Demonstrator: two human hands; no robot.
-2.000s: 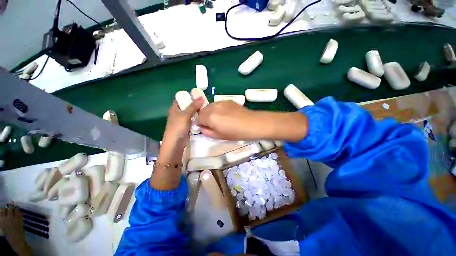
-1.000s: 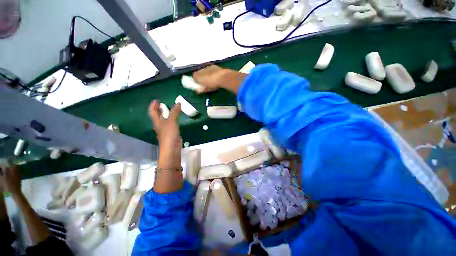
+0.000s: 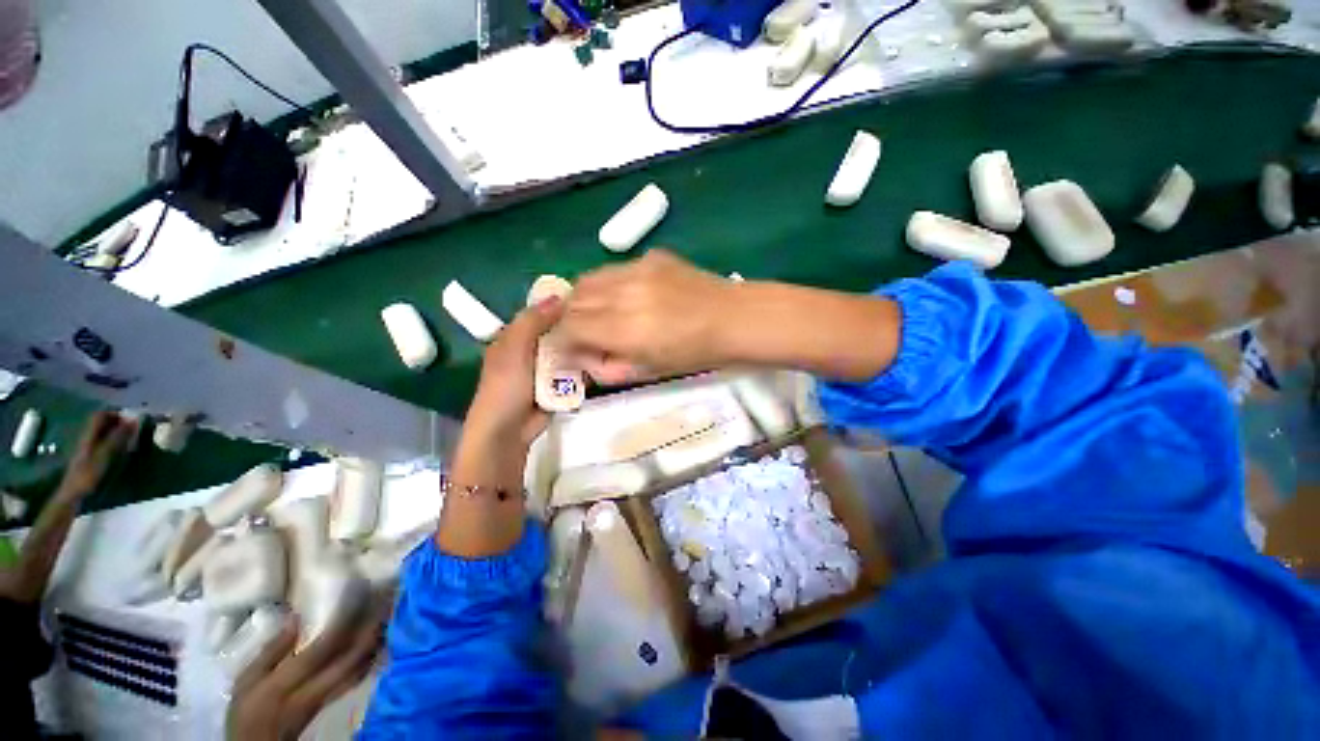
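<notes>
My left hand (image 3: 504, 371) is closed around a cream housing (image 3: 559, 379), held upright above the near edge of the belt. The housing shows a small dark mark at its lower end. My right hand (image 3: 647, 319) is on the same housing from the right, fingers curled and partly hiding it. Whether it pinches a small white part cannot be seen. The open parts box (image 3: 864, 539) holds many small white parts (image 3: 760, 543) just below my hands. Several cream housings (image 3: 601, 482) lie around the box's left and far sides.
The green conveyor belt (image 3: 811, 261) crosses behind my hands with spaced housings. A grey frame post (image 3: 232, 352) stands at left. Another person's hands (image 3: 311, 680) are at the housing pile (image 3: 246, 569), near a black part rack (image 3: 119, 659). A brown board (image 3: 1230, 326) lies right.
My right hand has come back from the far side of the belt to my left hand, which now holds a housing. Belt housings have shifted left. The other person's hand has reached into the pile.
</notes>
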